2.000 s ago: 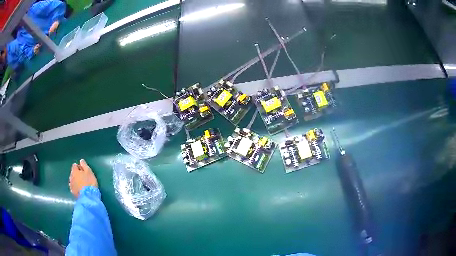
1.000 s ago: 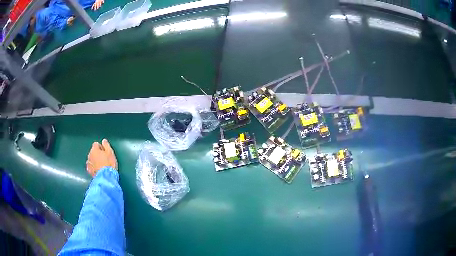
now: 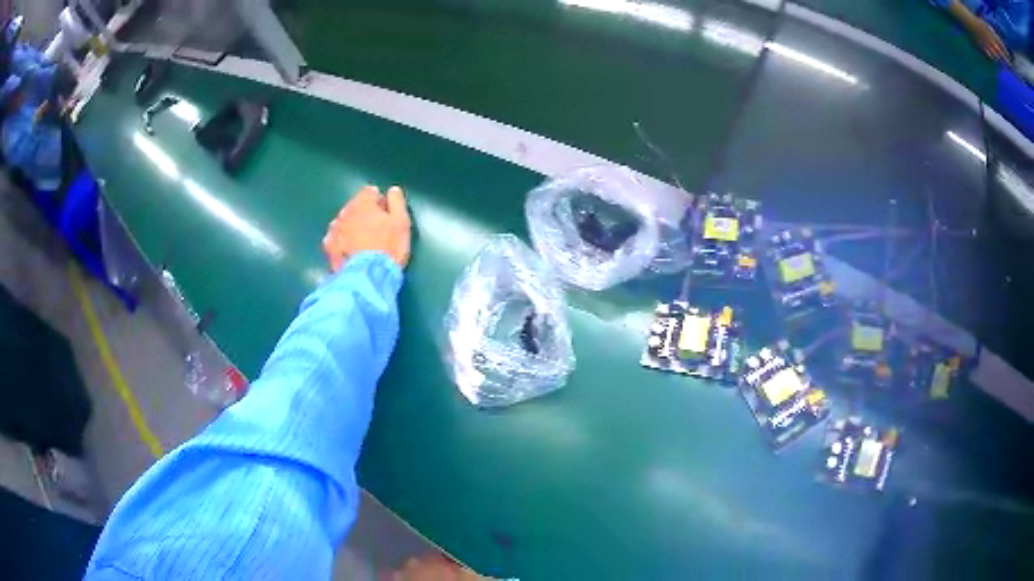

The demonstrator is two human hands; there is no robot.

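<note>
My left hand (image 3: pixel 369 230), bare with a light blue sleeve, rests on the green bench left of the bags. Its fingers look curled; what is under them is hidden. A blurred skin-toned patch at the bottom edge may be my right hand (image 3: pixel 431 569), mostly cut off. Two crumpled clear plastic bags (image 3: pixel 510 323) (image 3: pixel 595 227) with dark contents lie just right of my left hand. Several circuit boards (image 3: pixel 694 338) with yellow or whitish blocks lie further right, touching no hand. Thin wire leads trail from the upper boards, blurred.
A dark curved object (image 3: pixel 232 134) lies at the bench's upper left. A pale metal rail (image 3: pixel 454 128) crosses behind the bags, with a darker green surface beyond. People in blue show at the far left and upper right. The bench's near edge runs down the left.
The view has swung left, so bench, bags and boards appear shifted right and tilted. My left hand stays on the bench near the bags. The screwdriver no longer shows clearly.
</note>
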